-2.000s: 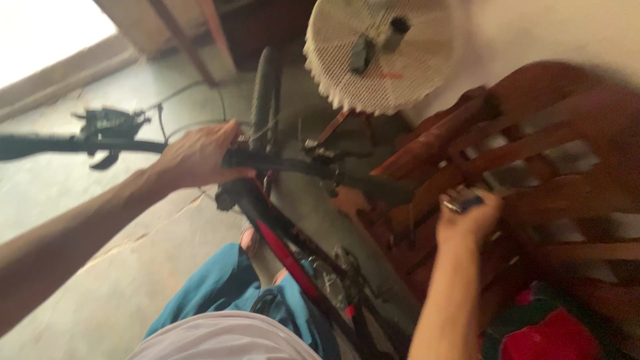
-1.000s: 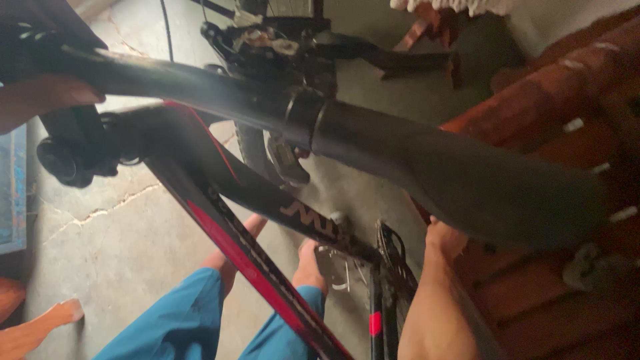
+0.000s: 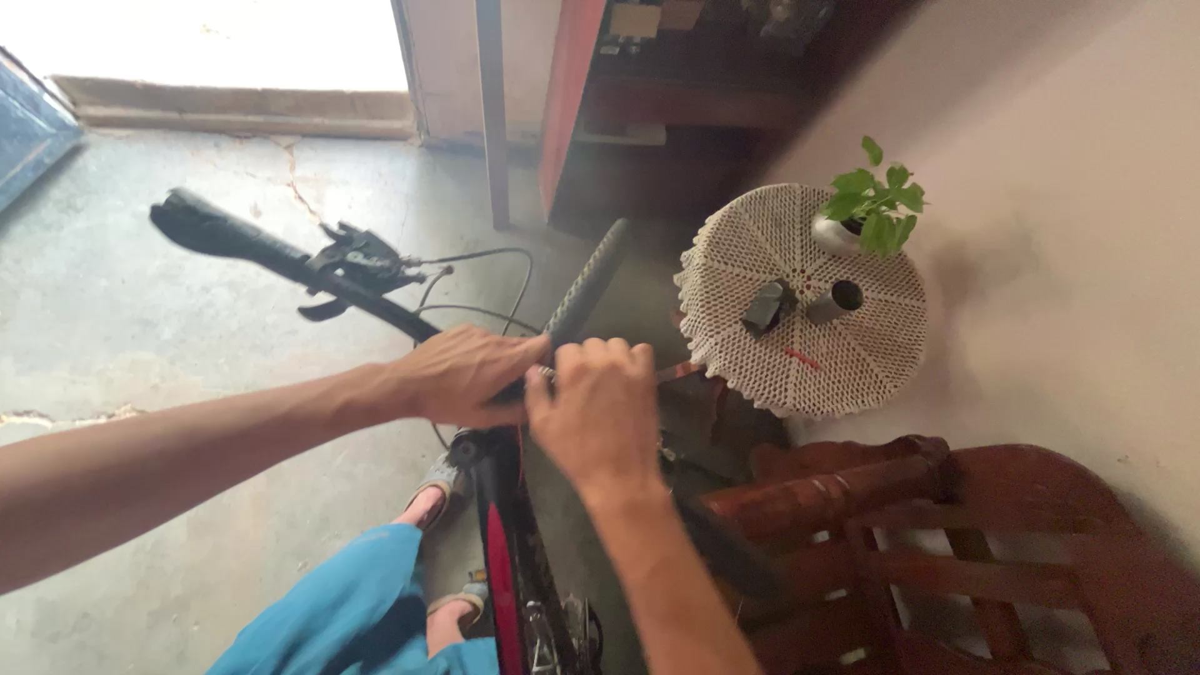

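A black and red bicycle (image 3: 503, 553) stands in front of me, its frame running toward my legs. My left hand (image 3: 469, 375) lies over the middle of the handlebar (image 3: 375, 302), near the stem, with the fingers around it. My right hand (image 3: 600, 398) is curled right beside the left one; a small shiny bit shows between the thumbs, too small to name. What else the right hand holds is hidden. The left grip (image 3: 211, 228) and brake lever with shifter (image 3: 361, 267) stick out at the left, cables looping forward over the front tire (image 3: 589, 281).
A round table with a crocheted cover (image 3: 750, 234) bears a plant in a pot (image 3: 872, 206), a cup (image 3: 834, 300) and a dark object (image 3: 769, 307). A brown wooden chair (image 3: 975, 562) stands close at the right. Beyond are a cabinet (image 3: 570, 103) and a doorway sill (image 3: 234, 105).
My right hand, over the chair two seconds ago and low by the bicycle one second ago, has come up to the handlebar beside my left hand. The view has moved widely.
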